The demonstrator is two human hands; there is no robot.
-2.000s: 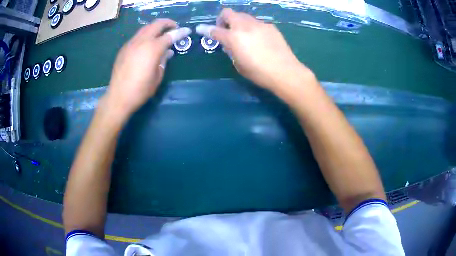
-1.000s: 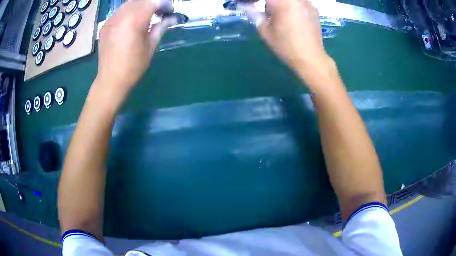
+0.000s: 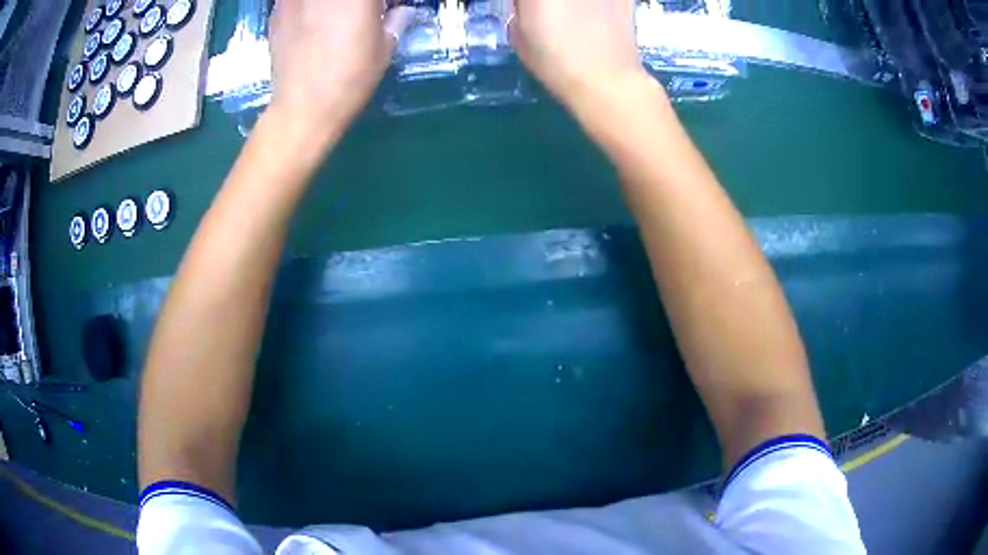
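A clear blister tray (image 3: 693, 85) lies at the top of the view, shiny and partly covered by both hands. My left hand (image 3: 330, 49) reaches over it, and its fingertips are cut off by the top edge. My right hand (image 3: 574, 38) is beside it over the tray, its fingertips also cut off. Whether either hand holds a component cannot be seen. A row of several small round components (image 3: 128, 216) stands on the green mat at the left.
A tan board (image 3: 173, 117) with many round components is at the upper left. Dark stacked trays (image 3: 921, 65) stand at the upper right. A black round object (image 3: 103, 347) and a thin cable (image 3: 60, 414) are at the left. A metal frame (image 3: 24, 271) is at the far left.
Two round components between my hands on the mat have gone from there; a second ago dark pieces showed at my fingertips. Both hands have moved up over the tray and closer together.
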